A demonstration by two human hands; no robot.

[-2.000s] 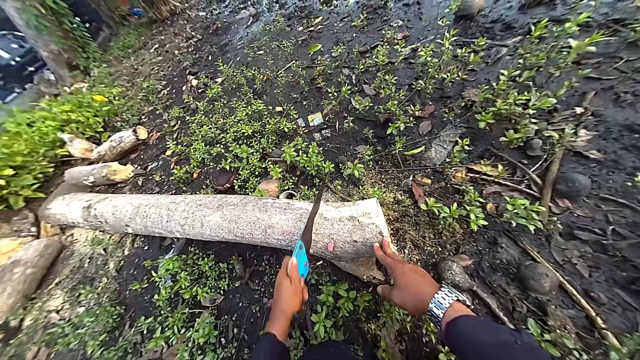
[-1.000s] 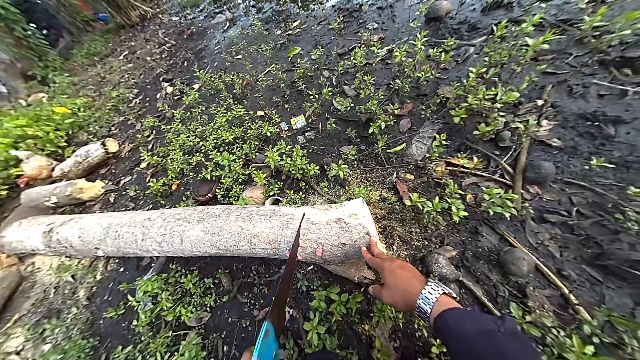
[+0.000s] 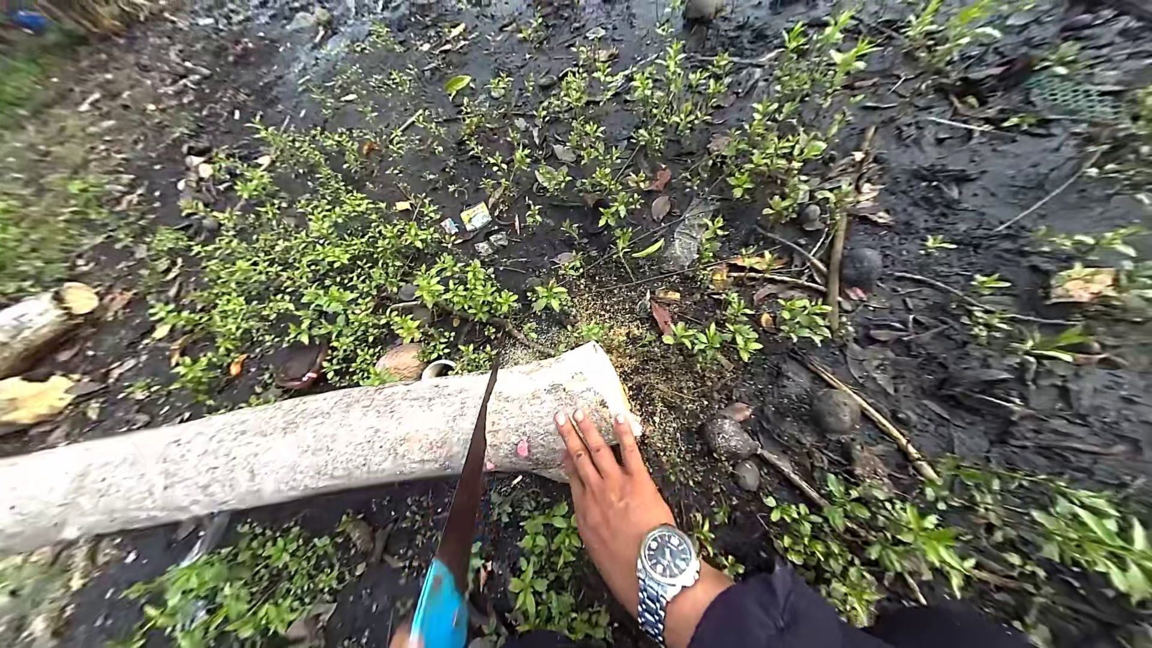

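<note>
A pale, bark-covered log (image 3: pixel 270 443) lies on dark muddy ground, its cut end at the right. A handsaw (image 3: pixel 470 477) with a narrow dark blade and blue handle lies across the log, its tip near the far edge. My left hand (image 3: pixel 405 637) grips that handle at the bottom edge, with only a small part of the fingers showing. Flat on top of the log near its cut end rests my right hand (image 3: pixel 614 504), fingers spread, a metal watch on the wrist. Pink marks show on the bark between blade and hand. Sawdust is scattered beyond the cut end.
Another cut log (image 3: pixel 31 333) lies at the left edge. Low green plants grow around the log. Round dark objects (image 3: pixel 835 411) and thin sticks (image 3: pixel 873 416) lie at the right. A brown husk-like object (image 3: pixel 402 362) touches or nearly touches the log's far side.
The saw and my left hand have moved down toward the bottom edge since the oldest frame. My right hand has shifted from the cut end onto the log's top, fingers now spread.
</note>
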